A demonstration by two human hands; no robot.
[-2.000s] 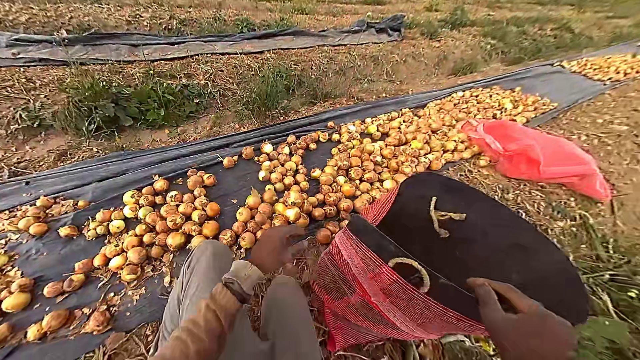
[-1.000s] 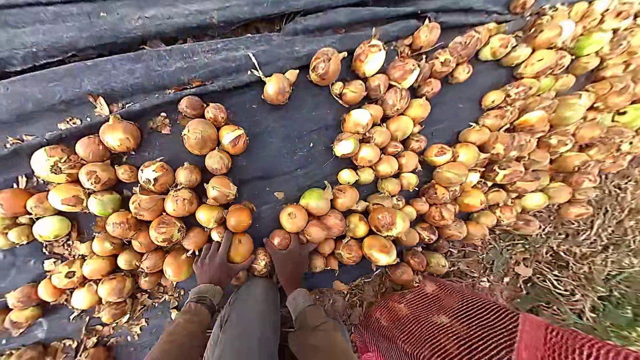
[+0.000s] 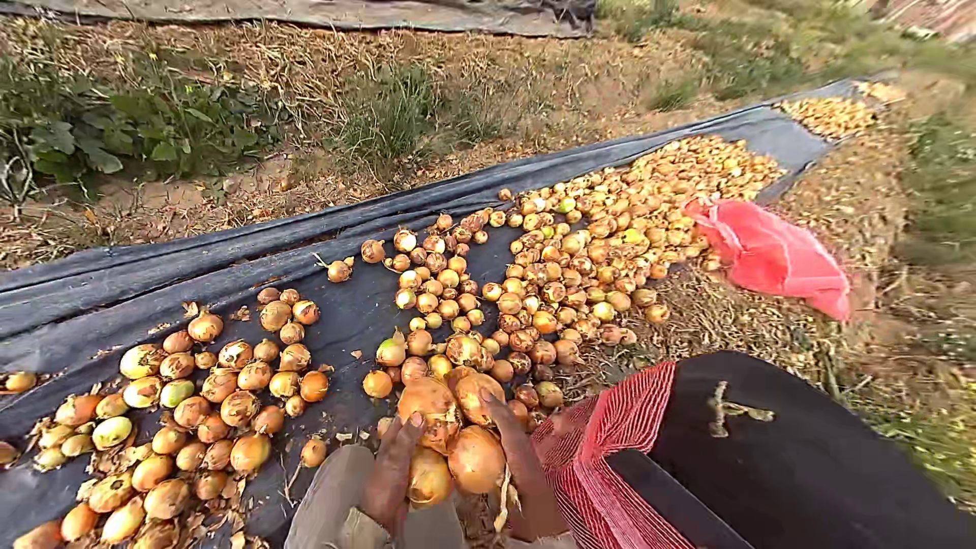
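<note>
Several yellow onions (image 3: 450,435) are cupped between my left hand (image 3: 391,476) and my right hand (image 3: 520,473), in front of my knees. Dry tops hang from one of them beside my right palm. Just right of my right hand is a red mesh bag (image 3: 610,450), spread around a dark, flat-faced container (image 3: 793,457) with a short rope piece (image 3: 733,409) on its face. Loose onions (image 3: 221,404) lie on black ground fabric (image 3: 328,297) to the left, and a denser spread of onions (image 3: 595,244) runs away to the upper right.
Another red mesh bag (image 3: 778,259) lies on dry straw right of the onions. Farther along the fabric is another onion pile (image 3: 827,116). Leafy weeds (image 3: 114,122) grow beyond the fabric, with a second ground sheet (image 3: 320,14) at the top.
Both hands were down among the onions on the fabric a second ago; now they hold several onions up together. Earlier still, my right hand was at the dark container. The view has tilted up again.
</note>
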